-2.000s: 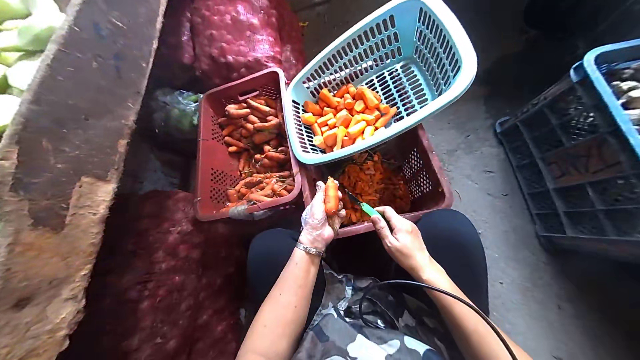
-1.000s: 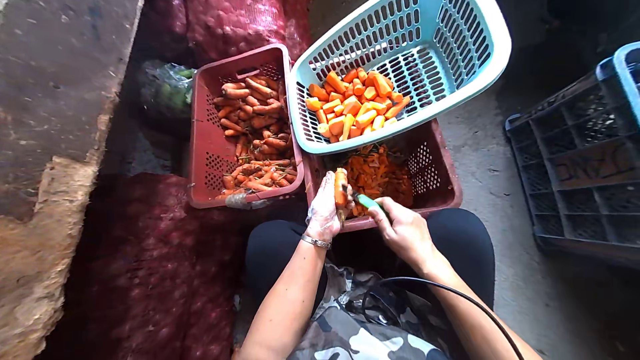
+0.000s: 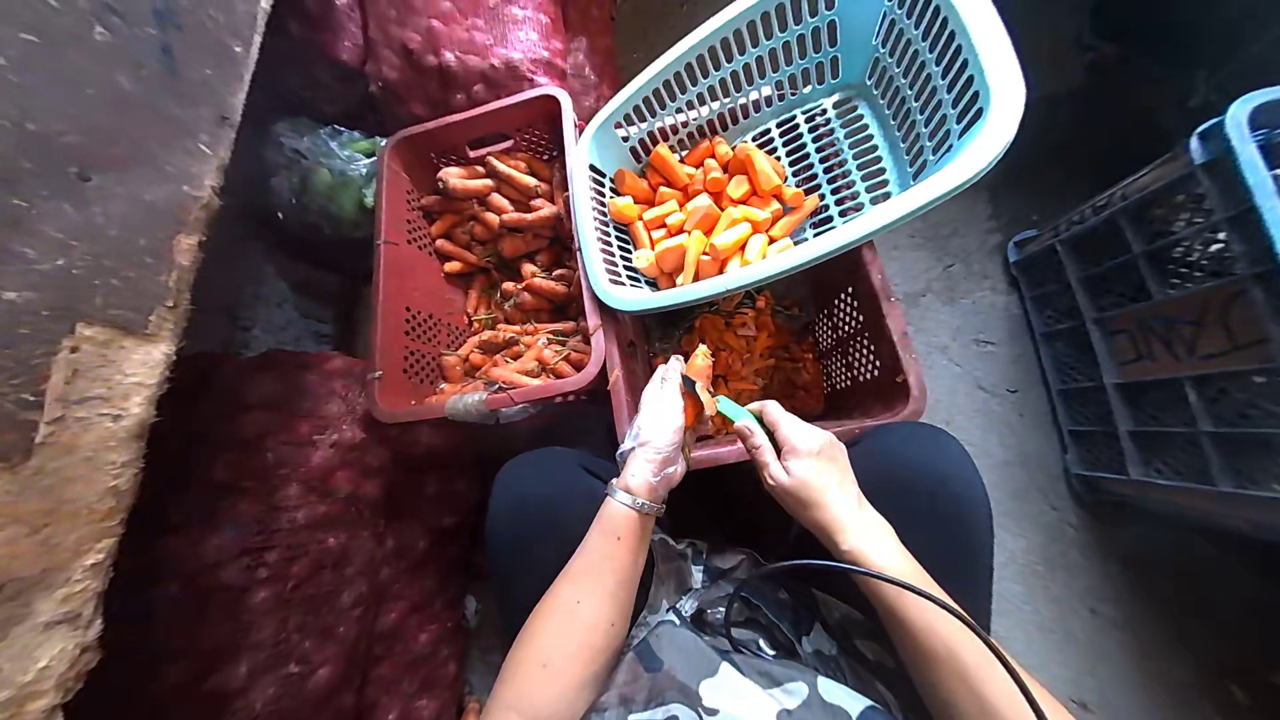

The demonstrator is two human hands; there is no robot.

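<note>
My left hand (image 3: 656, 425), in a clear plastic glove, grips a carrot (image 3: 699, 370) over the red crate of peelings. My right hand (image 3: 803, 458) is closed around a green-handled peeler or knife (image 3: 738, 412), its dark blade against the carrot, where a strip of peel hangs. Orange peelings (image 3: 750, 350) lie in the red plastic crate (image 3: 905, 380) beneath. Above it, a light blue plastic basket (image 3: 625, 300) rests tilted and holds peeled carrot pieces (image 3: 705, 215). Unpeeled carrots (image 3: 515, 220) fill much of another red crate (image 3: 400, 330) at the left.
Red mesh sacks (image 3: 260, 500) lie at the left and more stand behind the crates. A worn wooden board (image 3: 100, 200) runs along the left edge. Dark plastic crates (image 3: 1150, 390) stand on the concrete floor at the right. A black cable (image 3: 880, 575) crosses my right forearm.
My hands stay over the peelings crate, with the green-handled tool shifting along the carrot. A hanging strip of peel now shows at the carrot.
</note>
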